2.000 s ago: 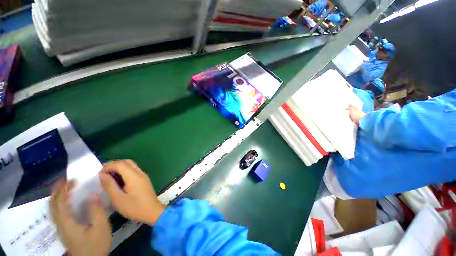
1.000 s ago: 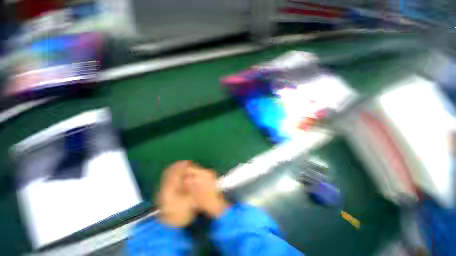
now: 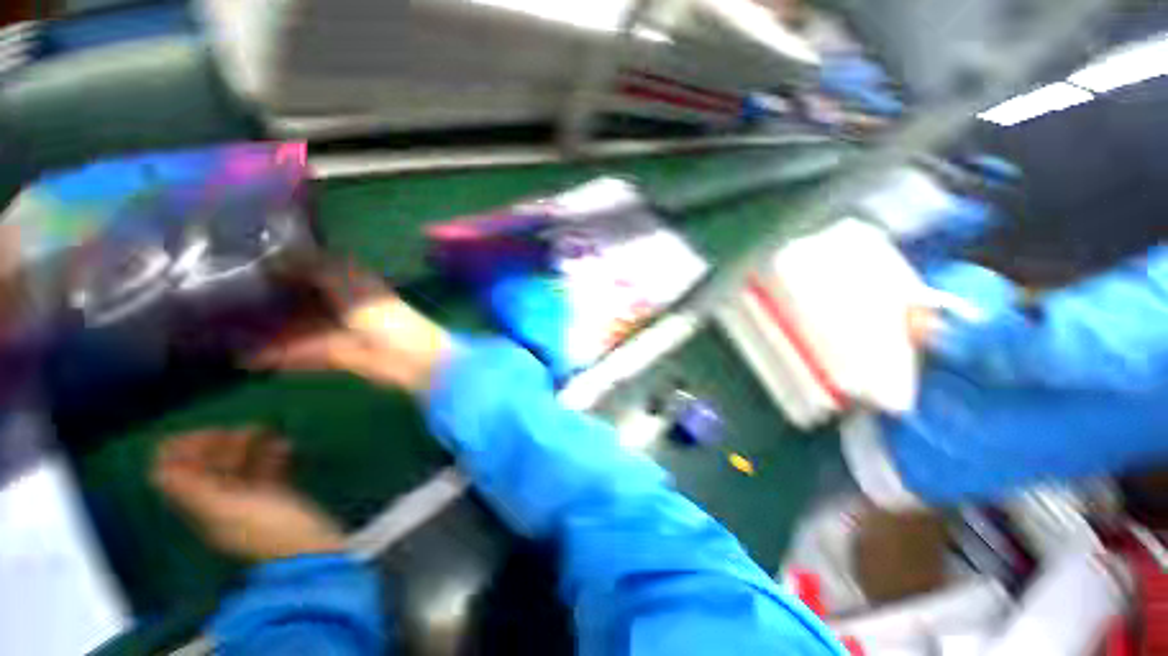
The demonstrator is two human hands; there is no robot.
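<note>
A swirl-print retail box (image 3: 173, 250) is tilted over the far left part of the green belt, blurred. My right hand (image 3: 372, 336) grips its right edge, with the fingertips partly hidden. My left hand (image 3: 243, 493) is lower, over the belt, palm up with fingers loosely curled; it shows nothing in it. A white-faced retail box (image 3: 51, 557) is cut off at the lower left edge. Another swirl box (image 3: 525, 314) lies on the belt ahead, with a pale grey panel (image 3: 596, 199) at its far side.
The belt's white edge (image 3: 423, 506) crosses below my right forearm. A small dark blue box (image 3: 697, 420) and yellow disc (image 3: 742, 463) sit on the near bench. A worker's blue sleeve (image 3: 1089, 327) reaches to stacked white slabs (image 3: 845, 308) at right. Pale sheets (image 3: 423, 64) stand behind.
My hands were together near the belt edge and have separated. My right hand has reached far left and taken the swirl box, which has come off the far ledge toward me. The view has shifted.
</note>
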